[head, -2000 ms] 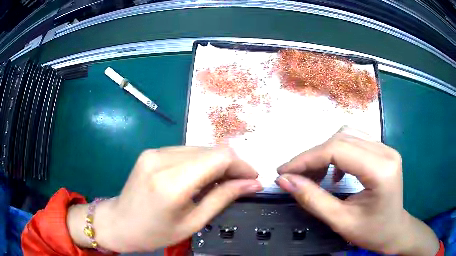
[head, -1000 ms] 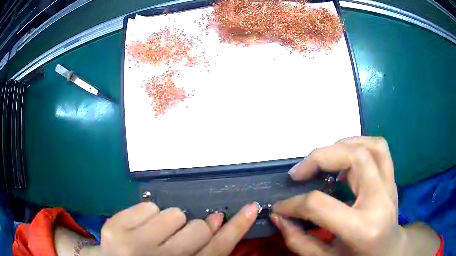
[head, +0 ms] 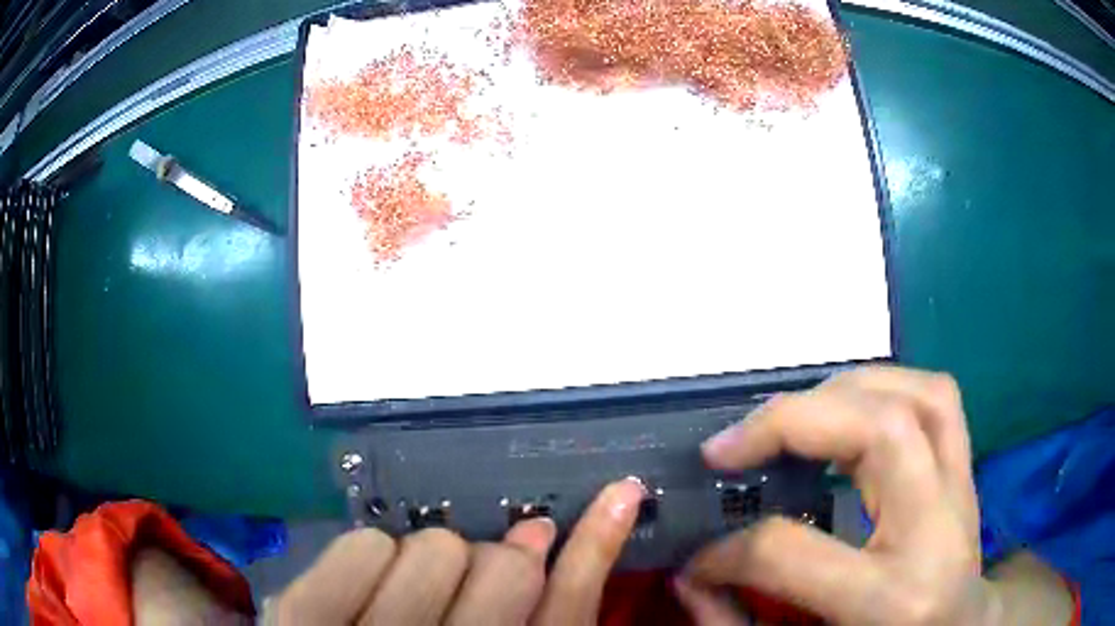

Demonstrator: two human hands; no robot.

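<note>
The dark grey fixture (head: 471, 471) lies along the near edge of the parts tray (head: 587, 397), with four small nests in a row. My left hand (head: 471, 575) is at its near edge; one fingertip rests at the third nest from the left and another touches by the second. My right hand (head: 856, 489) is over the fixture's right part, thumb and index finger near its near edge, another finger raised above it. Whether either hand holds a tiny part cannot be seen. A dense copper heap (head: 685, 49) lies at the tray's upper right.
Smaller copper piles (head: 397, 98) lie at the tray's left on the white liner (head: 611, 257). A slim white-handled tool (head: 196, 186) lies left of the tray on the green bench (head: 183, 355). Dark stacked fixtures (head: 27, 318) stand at the left edge. Silver rails run behind.
Both hands have moved from pinching above the tray's near edge down to the fixture. Since one second ago my right fingers have moved off the third nest towards the near edge. The view has shifted.
</note>
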